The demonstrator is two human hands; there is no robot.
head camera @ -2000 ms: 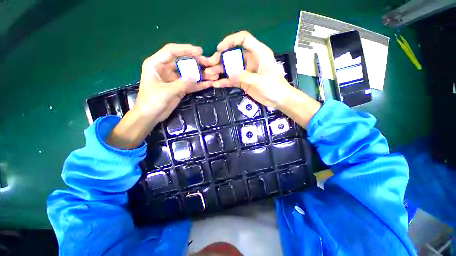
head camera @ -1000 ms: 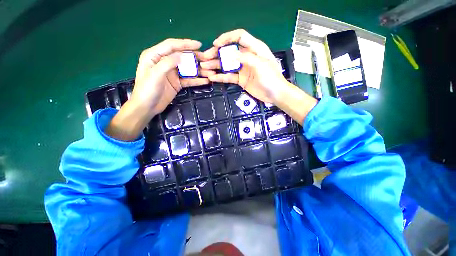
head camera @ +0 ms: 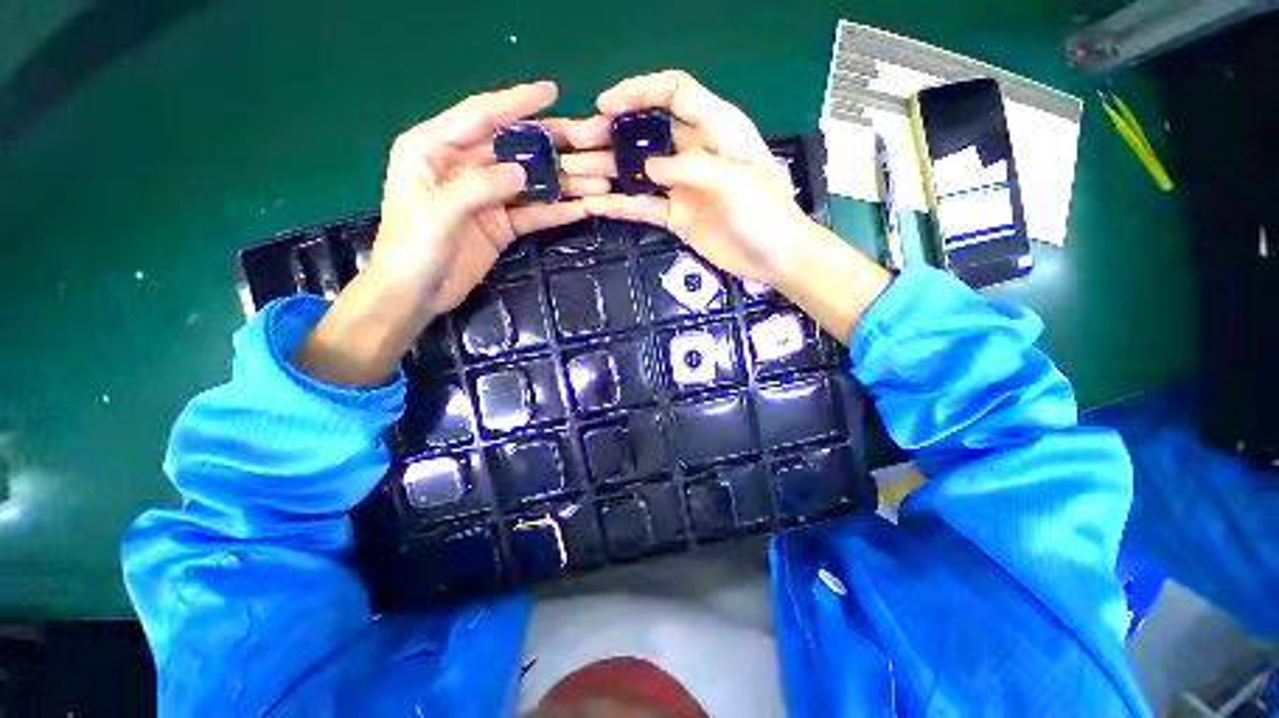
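My left hand (head camera: 452, 197) holds a smartwatch body (head camera: 528, 161) by its edges, thumb at its lower left, dark screen up. My right hand (head camera: 713, 175) holds a second smartwatch body (head camera: 641, 140), dark with small light and orange marks on its screen. Both are held side by side above the back edge of the black blister tray (head camera: 708, 432). In the tray's right part lie several pale units back-up, one turned diagonally (head camera: 692, 282). Fingertips of both hands are close together between the watches; whether they touch is hard to tell.
At the right a printed paper sheet (head camera: 1045, 154) lies under a smartphone (head camera: 978, 183). A pen (head camera: 887, 204) lies left of the phone. Yellow-green tweezers (head camera: 1136, 140) lie farther right. A green mat (head camera: 126, 365) is under the tray.
Both watch screens have gone from lit white to dark, the right one with small marks. The hands have moved slightly up and hold the same two watches.
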